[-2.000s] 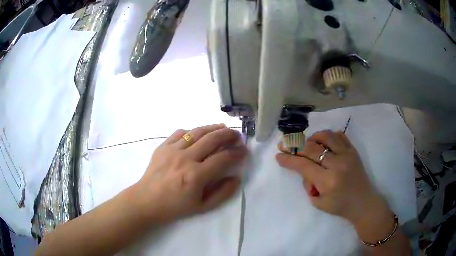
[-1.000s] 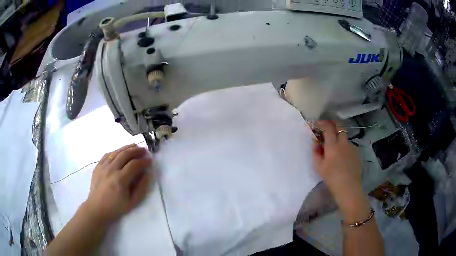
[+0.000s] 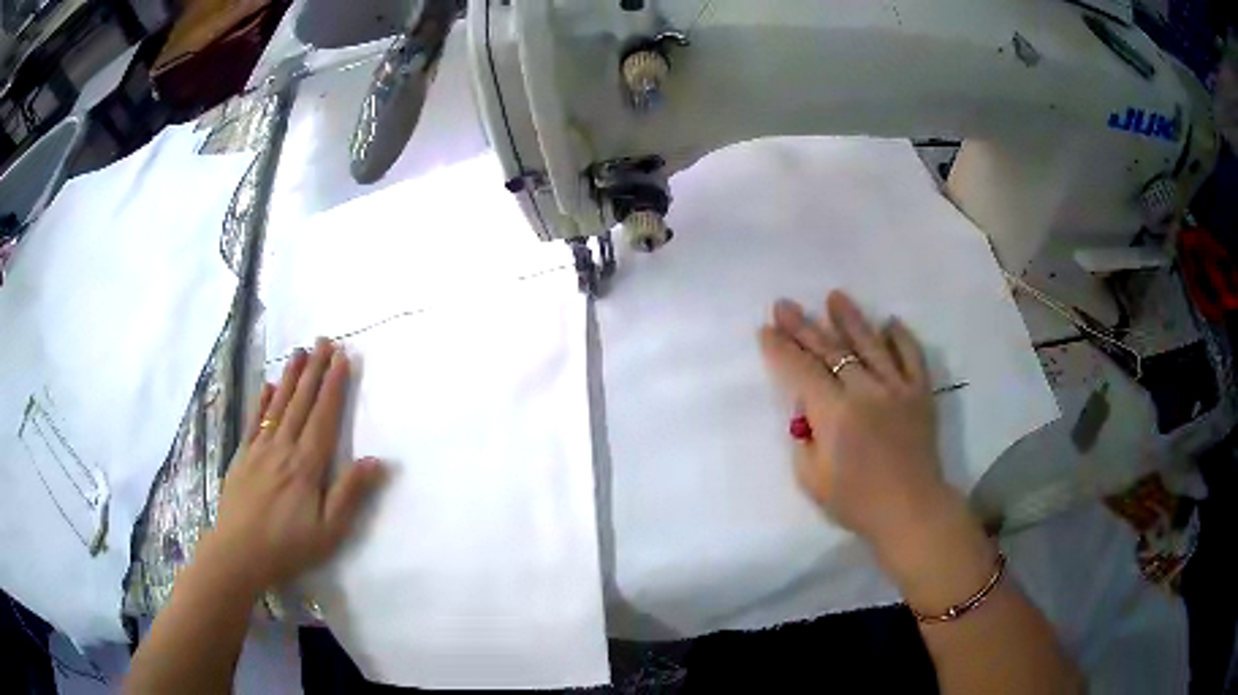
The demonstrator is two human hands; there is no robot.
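A large white fabric panel (image 3: 760,489) lies flat under the machine head. A straight folded edge (image 3: 597,448) runs from the presser foot (image 3: 592,264) toward me. A thin dark line (image 3: 387,323) crosses the panel left of the foot. My left hand (image 3: 292,468) lies with fingers spread on the panel's left part, holding nothing. My right hand (image 3: 862,421) presses on the right part. It holds an awl or seam ripper (image 3: 801,428); the red handle end shows at the thumb and the thin dark point sticks out to the right.
The off-white sewing machine (image 3: 842,82) spans the top. A grey wrapped oval (image 3: 394,109) hangs left of its head. A second white piece with dark stitching (image 3: 122,326) lies at left beside crinkled silvery covering (image 3: 183,502). A pale cord (image 3: 1079,319) lies at right.
My left hand has moved left, away from the presser foot. My right hand has come back from the machine bed's right side onto the panel, with the red-handled tool. The view has shifted.
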